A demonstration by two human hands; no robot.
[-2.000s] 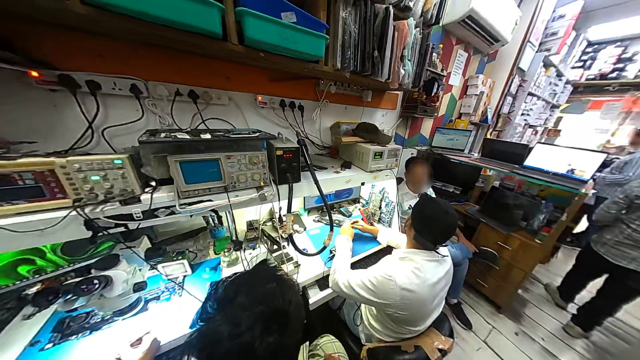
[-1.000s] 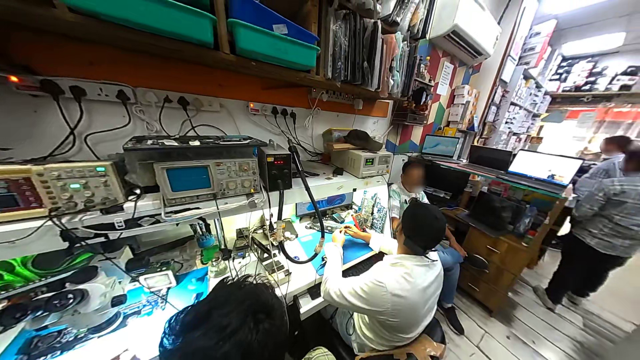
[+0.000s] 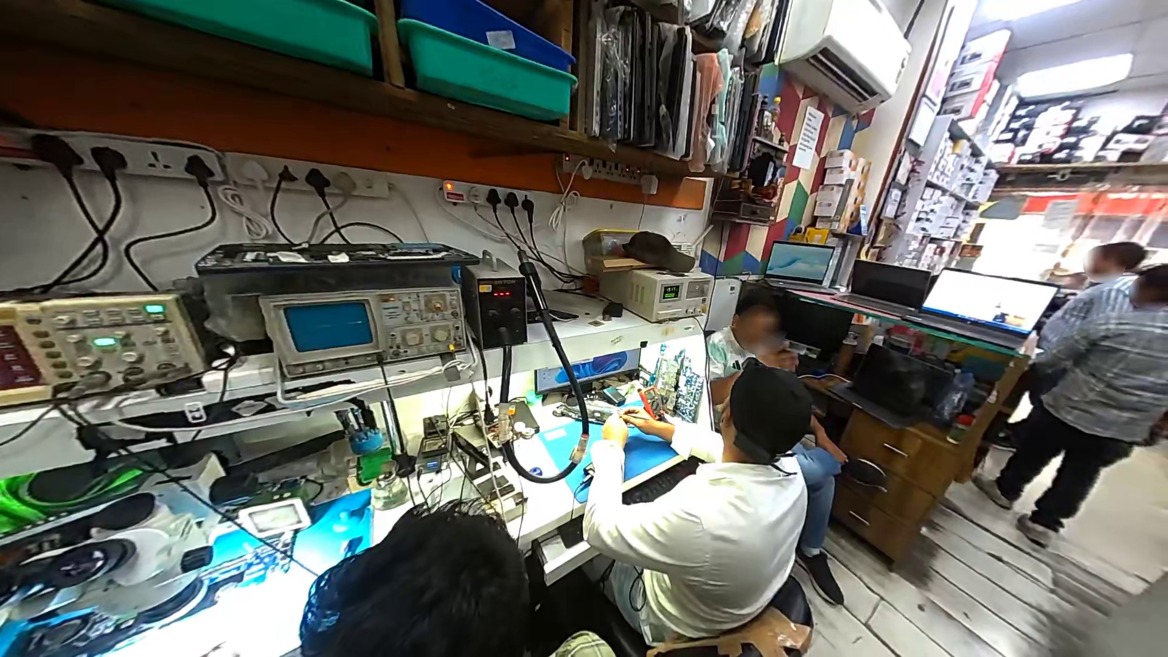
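Neither of my hands shows in the head view. At the bottom centre is the dark-haired head (image 3: 420, 584) of a person, beside a stereo microscope (image 3: 109, 557) over a brightly lit blue work mat (image 3: 342, 529). Farther along the bench sits a co-worker in a white shirt (image 3: 703, 538) and a black cap, with both hands raised over another blue mat (image 3: 561, 447); what those hands hold is too small to tell. The black hose (image 3: 570, 374) of a hot air station (image 3: 495, 306) curves down beside that mat.
An analogue oscilloscope (image 3: 328, 327), another oscilloscope (image 3: 109, 342) and a bench power supply (image 3: 671, 294) stand on the shelf. Teal trays (image 3: 488, 68) sit overhead. A seated person, a wooden drawer cabinet (image 3: 890, 456) with laptops above it, and standing people (image 3: 1095, 383) are to the right.
The standing people at the right have come closer together in view. The hand low by the microscope two seconds ago is no longer visible. The view has shifted a little.
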